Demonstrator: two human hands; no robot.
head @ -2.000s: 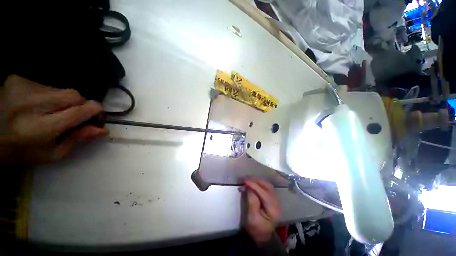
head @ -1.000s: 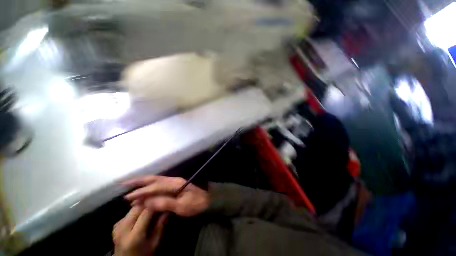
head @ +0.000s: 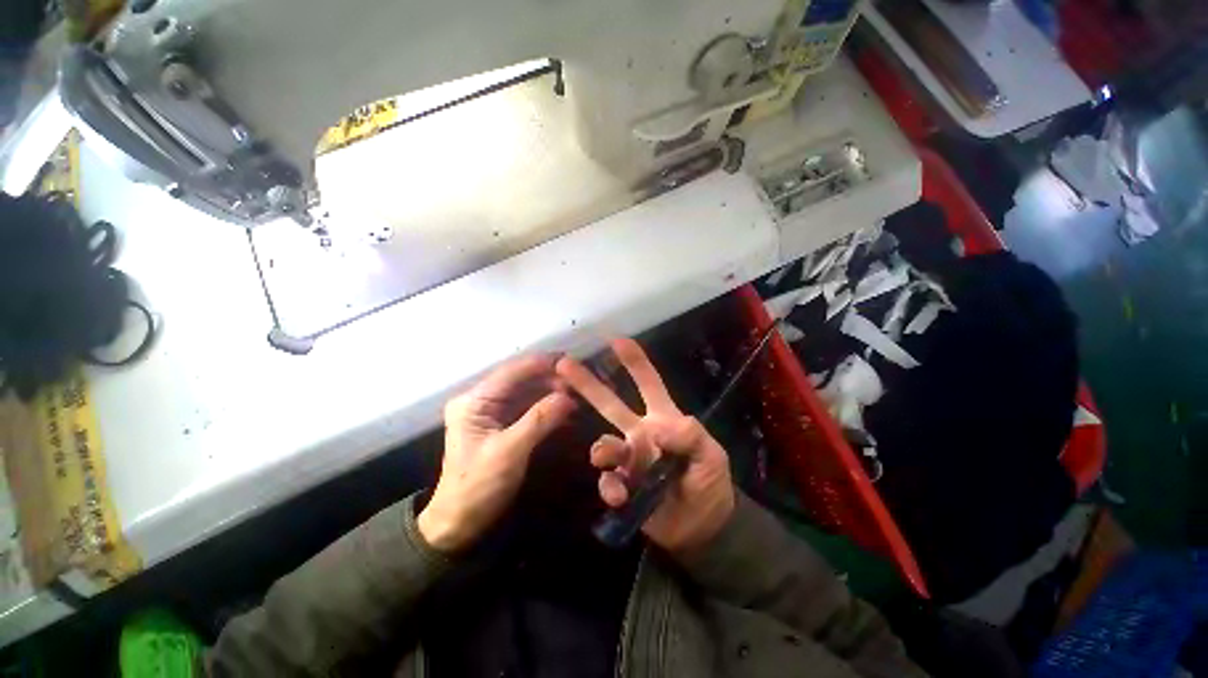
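Observation:
My right hand (head: pixel 673 480) is closed around the dark handle (head: pixel 636 510) of a long screwdriver, its index and middle fingers stretched out. The thin shaft (head: pixel 745 372) points up and right, towards the red bin. My left hand (head: pixel 497 457) is beside it, thumb and fingers curled close together, its fingertips by the right index finger. Whether it pinches something small cannot be told. Both hands are in front of the table edge. The cream-white sewing machine (head: pixel 451 47) stands behind them, its needle area (head: pixel 311 219) at the left.
A tangled heap of black cord (head: pixel 53 298) lies at the left on cardboard with yellow printed tape (head: pixel 82 457). A red bin (head: pixel 828 457) at the right holds black cloth (head: pixel 994 411) and white scraps (head: pixel 881 338). Green fabric (head: pixel 159 646) shows bottom left, a blue basket (head: pixel 1126 629) bottom right.
The screwdriver was in my left hand, reaching to the needle plate; now it is in my right hand. Both hands have come together in front of the table. The view has turned.

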